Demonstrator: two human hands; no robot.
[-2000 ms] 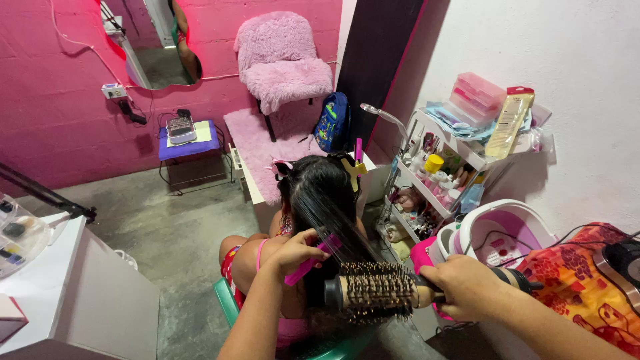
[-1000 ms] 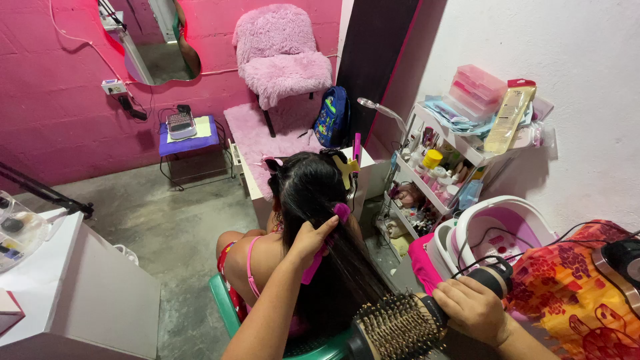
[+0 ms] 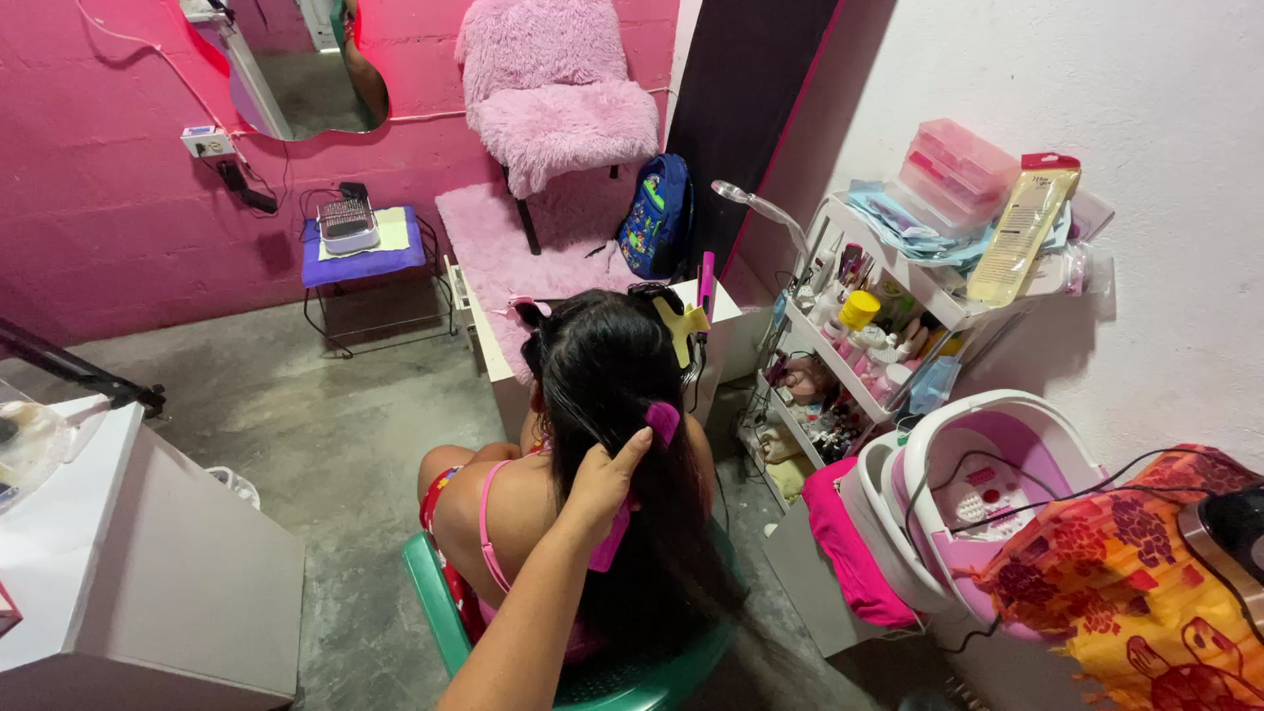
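A person with long dark hair (image 3: 612, 355) sits on a green plastic chair (image 3: 434, 602), back turned to me. My left hand (image 3: 604, 484) grips a magenta comb (image 3: 610, 538) against the hair behind the head; one end shows above my thumb, the other below my palm. A yellow hair clip (image 3: 683, 326) holds hair at the right side of the head, and a dark clip is at the left. Strands stretch toward the lower right, where bristles of a round brush (image 3: 963, 694) show faintly at the bottom edge. My right hand is outside the view.
A white cart (image 3: 839, 365) full of bottles stands at right, near a pink and white foot basin (image 3: 997, 474) with a black cord across it. An orange patterned cloth (image 3: 1136, 573) lies at lower right. A white cabinet (image 3: 188, 563) is at left, a furry pink chair (image 3: 558, 109) ahead.
The round brush, earlier held in my right hand on the hair lengths, has moved down and right, mostly out of view with that hand. My left hand still holds the comb at the hair.
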